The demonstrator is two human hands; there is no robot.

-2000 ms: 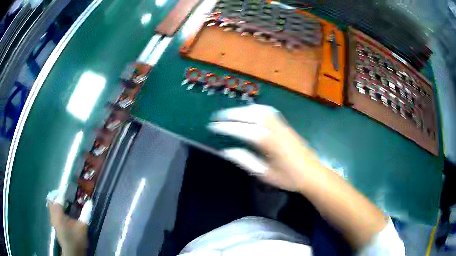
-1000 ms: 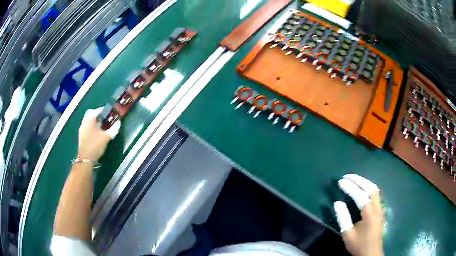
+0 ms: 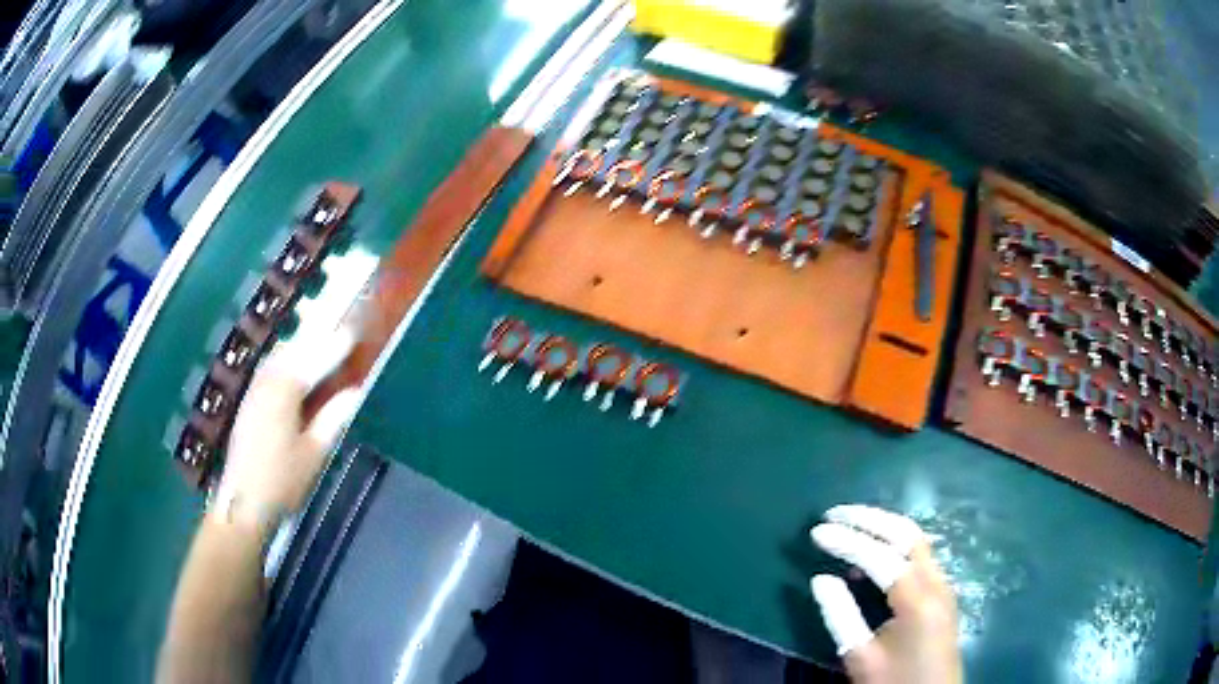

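My left hand [image 3: 278, 430], in white finger cots, is closed on the near end of a bare red-brown carrier strip [image 3: 448, 221] lying along the rail; motion blurs the fingertips. A second strip with a line of closed units [image 3: 254, 321] lies to its left on the green surface. My right hand [image 3: 898, 595] is low at the right over the green mat, thumb and fingers apart, with nothing clearly seen in it. A short row of core halves with orange coils [image 3: 608, 370] stands on the mat, silver legs towards me.
An orange assembly tray [image 3: 668, 287] holds rows of cores along its far side; a dark slim tool [image 3: 924, 261] lies on its end bar. A brown tray [image 3: 1056, 461] with coiled cores is at the right. A yellow block [image 3: 715, 27] is at the back.
My left hand has let go of the loaded strip and taken hold of the bare strip, which has slid nearer along the rail. My right hand stays low at the right. The view has shifted.
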